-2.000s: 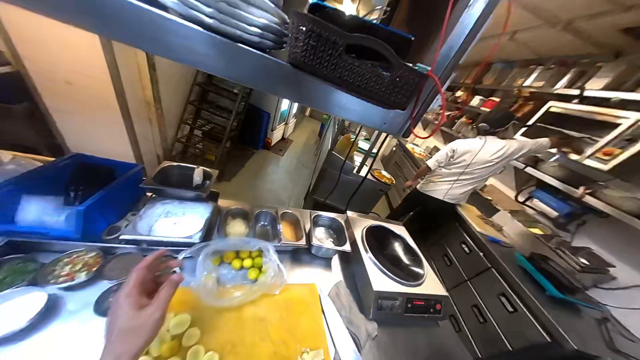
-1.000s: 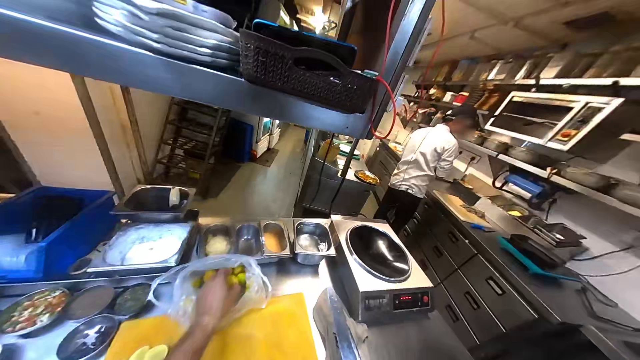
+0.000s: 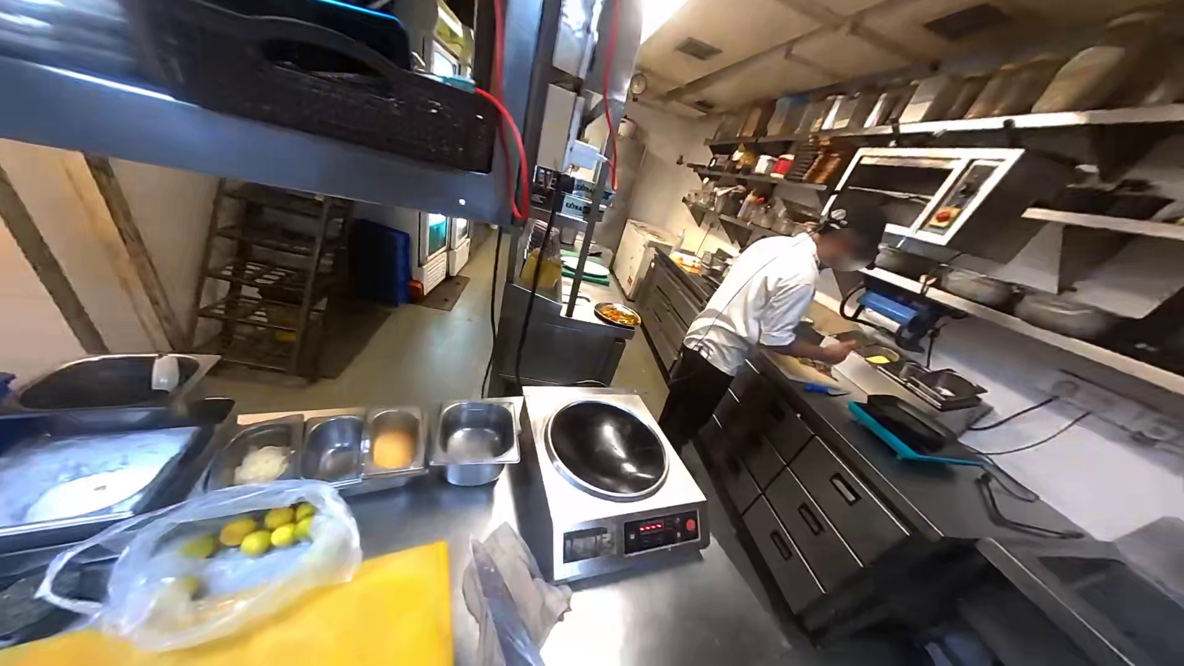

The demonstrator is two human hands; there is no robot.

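Neither of my hands shows in the head view now. A clear plastic bag point(image 3: 236, 578) with several small yellow-green limes point(image 3: 256, 542) lies partly on a yellow cutting board point(image 3: 398, 610) at the lower left. Right of the board, a knife point(image 3: 499, 610) rests on a crumpled grey cloth point(image 3: 536, 578). Behind the bag stand steel pans, one with a chopped white food point(image 3: 262, 464) and one with an orange food point(image 3: 394, 449). An induction wok cooker point(image 3: 629, 539) with a black bowl-shaped top point(image 3: 607, 449) stands right of them.
A steel shelf point(image 3: 277, 153) with a dark plastic basket point(image 3: 370, 106) crosses the upper left. Red cables hang at its end. A co-worker in a white jacket point(image 3: 749, 291) works at the opposite counter. A turquoise-edged tray point(image 3: 906, 430) lies there. A rack point(image 3: 268, 287) stands beyond the shelf.
One hand, in the bag of limes a second ago, has left the view. Limes remain in the bag. The co-worker, earlier reaching toward the shelf, now bends over the counter. The view has turned right.
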